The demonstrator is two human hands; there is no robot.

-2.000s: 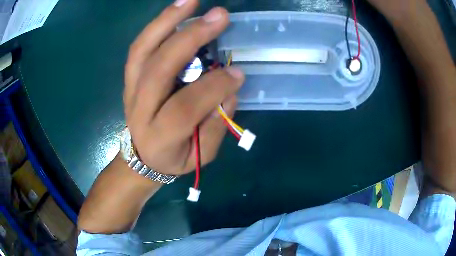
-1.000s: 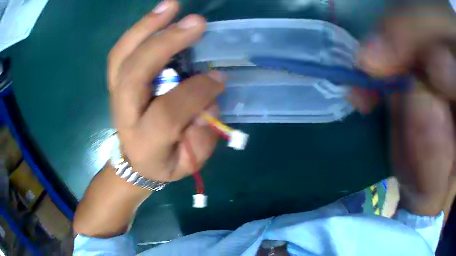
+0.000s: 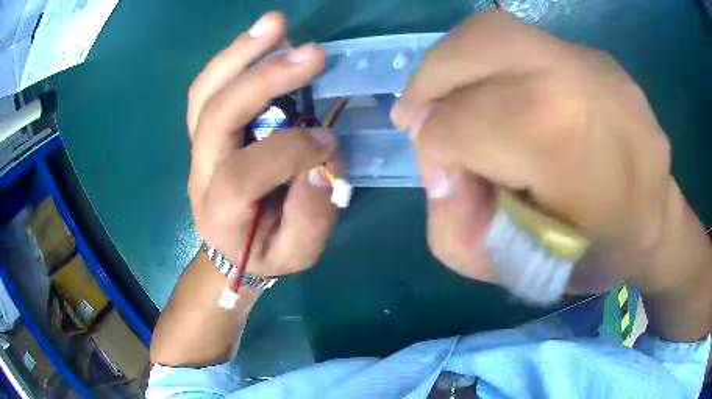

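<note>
The translucent plastic housing lies on the dark green bench, its right part hidden behind my right hand. My left hand grips its left end, around the black cooling fan with its blue-white label. A multi-wire lead with a white plug and a red lead with a small white plug hang from under my left fingers. My right hand holds a brush, white bristles and brassy ferrule outward toward me. The handle tip is over the housing channel; contact cannot be told.
The glossy green bench has a curved edge. Printed paper lies at the upper left. Blue-framed shelving with brown boxes stands at the lower left. A yellow-black striped strip shows at the lower right.
My right hand came in from the right with the brush and now covers the housing's right part. The red lead's plug swung left, toward my wrist.
</note>
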